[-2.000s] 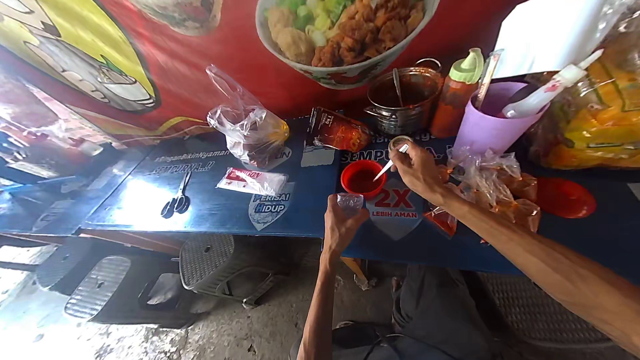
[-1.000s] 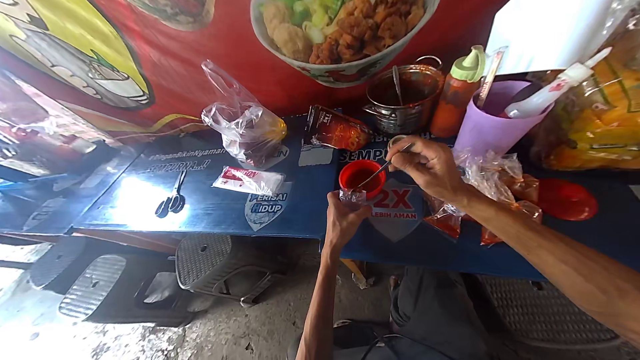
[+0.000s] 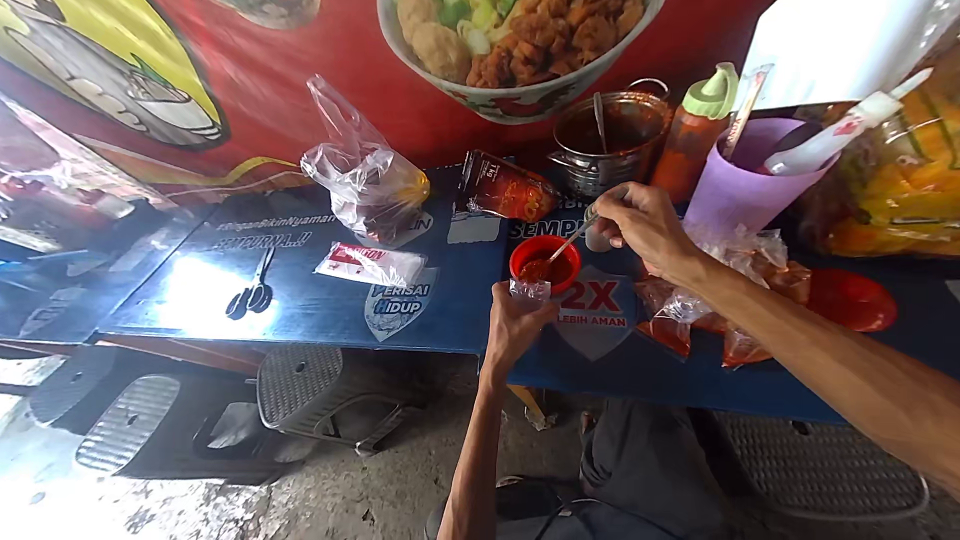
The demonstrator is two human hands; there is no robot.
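My left hand (image 3: 517, 319) holds a small clear plastic bag (image 3: 529, 291) against the near rim of a red plastic bowl (image 3: 573, 264) with red sauce in it. In my right hand (image 3: 637, 225) is the handle of a metal spoon (image 3: 566, 244), whose bowl end is low in the red bowl, by the sauce near the bag's mouth. Right of the red bowl, several sauce-filled plastic bags (image 3: 667, 322) lie partly under my right forearm. A foil sauce pouch (image 3: 510, 187) lies behind the red bowl, beside a metal pot (image 3: 600, 169) of dark red sauce with a utensil in it.
A squeeze bottle (image 3: 690, 135) and a purple container (image 3: 739, 187) with utensils stand at the back right, near a red plate (image 3: 855, 300). Left are a tied plastic bag (image 3: 367, 184), a plastic packet (image 3: 371, 264) and scissors (image 3: 253, 289). Stools (image 3: 300, 382) stand below the table's edge.
My right hand has tilted the spoon between frames, and its lower end now sits inside the red bowl near the bag. My left hand stays at the bowl's near rim.
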